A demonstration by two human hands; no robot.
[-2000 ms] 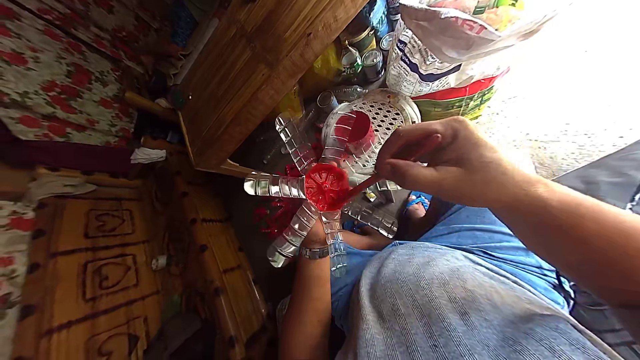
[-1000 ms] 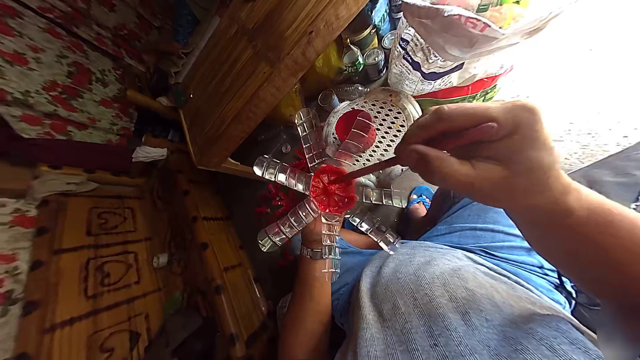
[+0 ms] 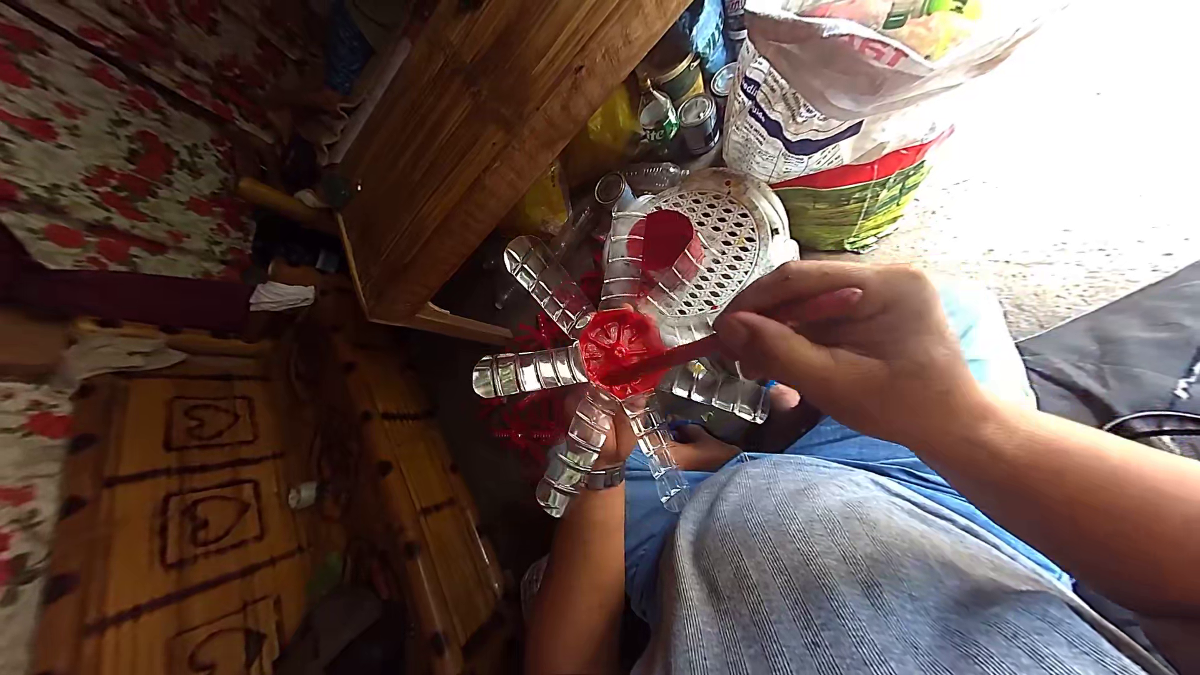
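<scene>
A clear plastic bottle cut into several outspread strips [image 3: 530,372] shows its base, which is painted red [image 3: 621,349]. From below, my left hand [image 3: 614,439] supports it; most of that hand is hidden behind the strips. My right hand [image 3: 834,347] grips a thin red-stained paintbrush [image 3: 680,354], whose tip touches the red base. Behind the strips, a red round container [image 3: 670,246] rests on a white perforated plastic stool [image 3: 736,234].
A wooden cabinet [image 3: 487,122] rises at upper left of the bottle. Metal cans [image 3: 697,122] and a full woven sack [image 3: 797,122] stand beyond the stool. Red-painted plastic pieces [image 3: 530,422] lie low behind the strips. Carved wooden furniture [image 3: 206,506] is at left.
The cut bottle has turned, so its strips point in different directions. My right hand has moved the brush across the red base, which is more fully red than two seconds ago.
</scene>
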